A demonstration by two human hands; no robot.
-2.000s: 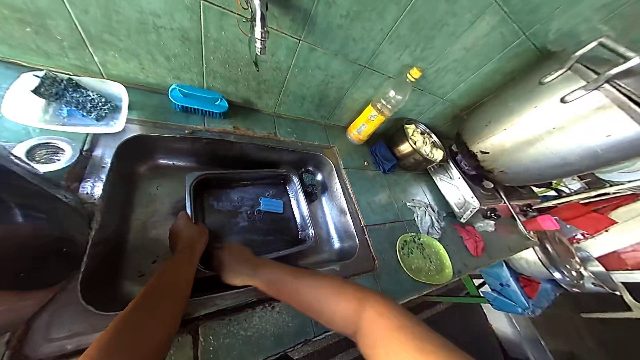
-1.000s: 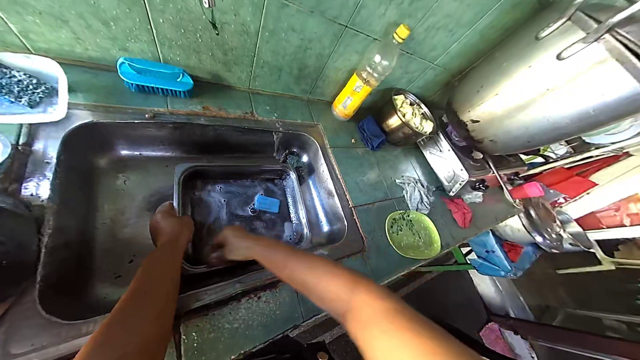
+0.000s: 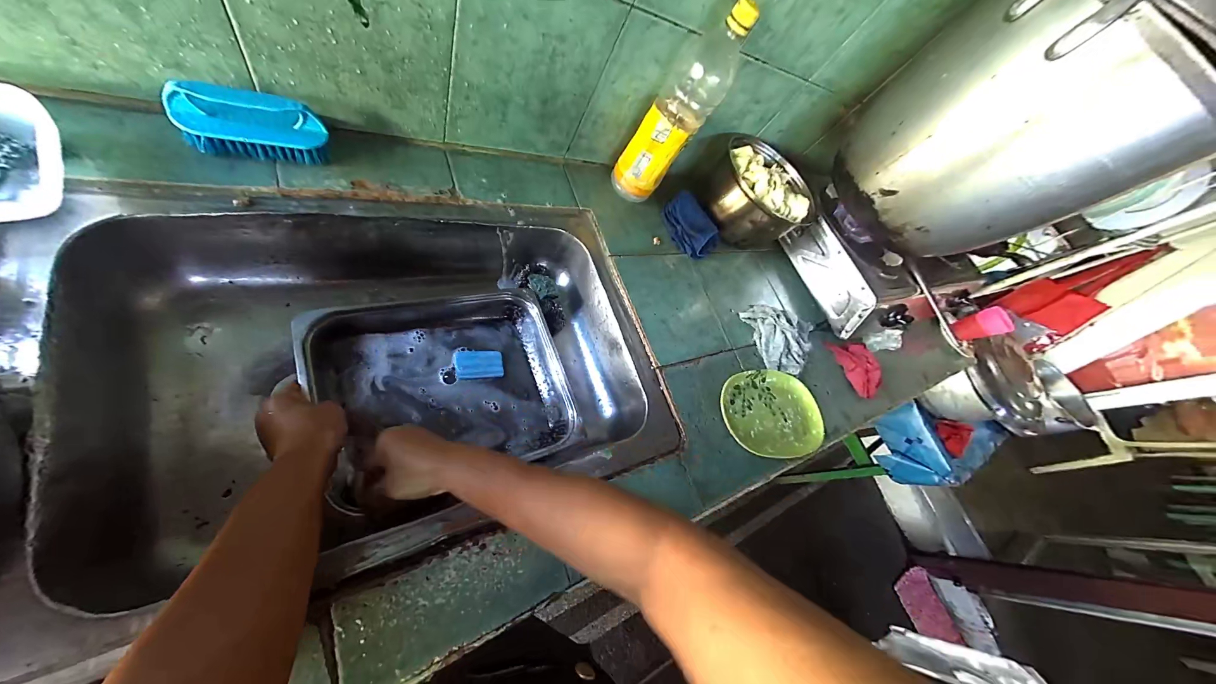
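Observation:
A rectangular metal pan (image 3: 437,302) with soapy water in it sits at the right side of a stainless steel sink (image 3: 180,380). Inside the pan lies a small blue block (image 3: 478,365), perhaps soap or a sponge. My left hand (image 3: 299,423) grips the pan's left rim. My right hand (image 3: 408,463) is low over the near left corner of the pan, fingers bent down; whatever its fingers hold is hidden. Dark scouring material (image 3: 543,288) lies in the sink's far right corner, behind the pan.
Behind the sink lies a blue scrub brush (image 3: 245,122). To the right stand a plastic bottle (image 3: 655,142), a metal pot of pale food pieces (image 3: 741,223), a large aluminium pot (image 3: 1007,133) and a green plate (image 3: 771,413). A blue cloth (image 3: 691,225) touches the metal pot.
My left hand stays at the pan's left rim, and my right hand stays near its near left corner. The view has shifted.

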